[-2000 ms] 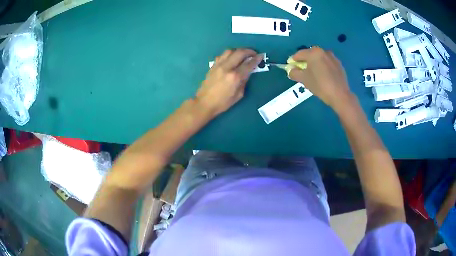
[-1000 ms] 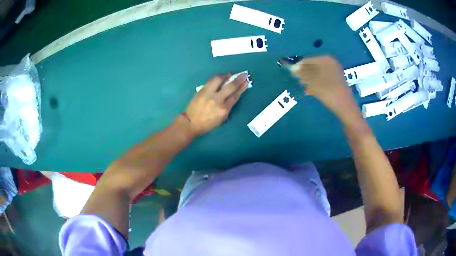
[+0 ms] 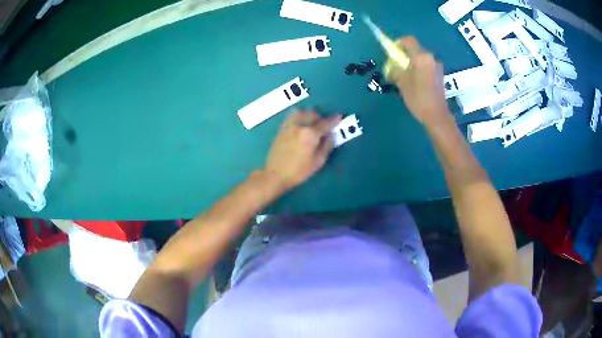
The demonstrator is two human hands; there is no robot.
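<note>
My left hand [image 3: 300, 146] is on a white plastic housing [image 3: 347, 131] on the bench; its fingers cover one end, and the end with dark openings shows. My right hand [image 3: 414, 76] holds a pointed hand tool [image 3: 395, 51] with a yellow grip; its thin tip points up and left, off the housings. Small black parts [image 3: 360, 67] lie in a loose cluster left of my right hand. Three more white housings lie apart, one tilted just beyond my left hand [image 3: 273, 103], one above it [image 3: 293, 51] and one at the top [image 3: 317, 14].
A pile of white housings [image 3: 521, 79] lies at the right. A clear plastic bag [image 3: 28, 145] is at the far left. A pale rail [image 3: 132, 34] runs along the far side. Below the bench edge are a red stool [image 3: 109, 229] with a whitish bundle [image 3: 109, 261] and more red at right.
My left hand has left one housing lying tilted and is now on the one that lay nearer me. My right hand has moved up and left with the tool. The view has shifted.
</note>
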